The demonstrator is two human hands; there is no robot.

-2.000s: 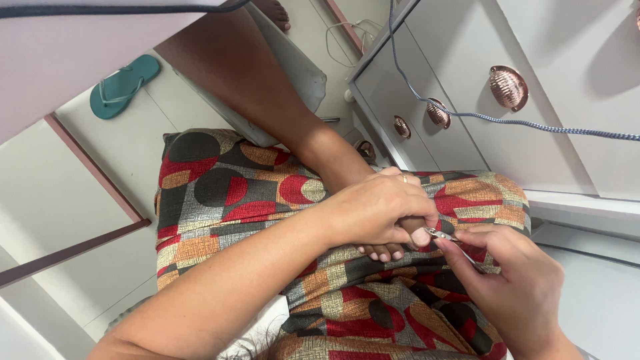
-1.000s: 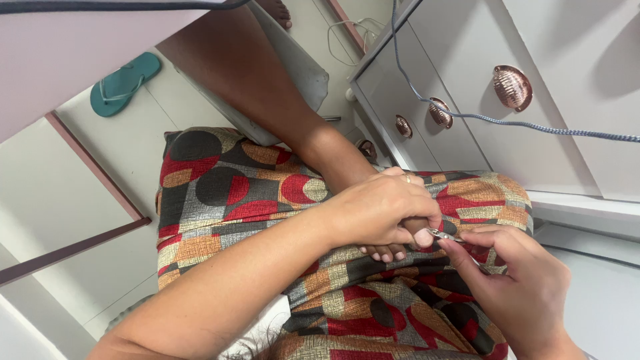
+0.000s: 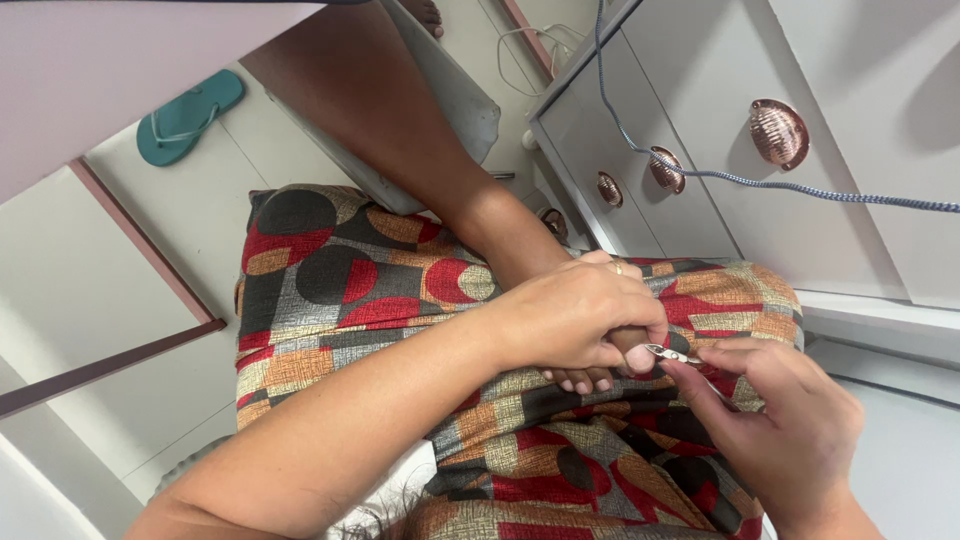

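Observation:
My left hand (image 3: 589, 307) is wrapped over the front of another person's bare foot (image 3: 627, 339), its fingers around the big toe (image 3: 640, 359). The smaller toes show below my palm. In my right hand (image 3: 780, 397) is a small metal cuticle nipper (image 3: 675, 355), pinched between thumb and fingers, with its jaws at the tip of the big toe. Most of its handles are hidden by my fingers. The foot rests on a patterned cushion or cloth (image 3: 360, 277) with red, orange, grey and black shapes.
Grey drawers (image 3: 697, 97) with copper-coloured shell handles (image 3: 780, 135) stand at the right, a braided cable (image 3: 750, 182) hanging across them. A teal flip-flop (image 3: 180, 127) lies on the tiled floor. A pale surface (image 3: 112, 82) fills the upper left. The person's leg (image 3: 375, 112) comes down from the top.

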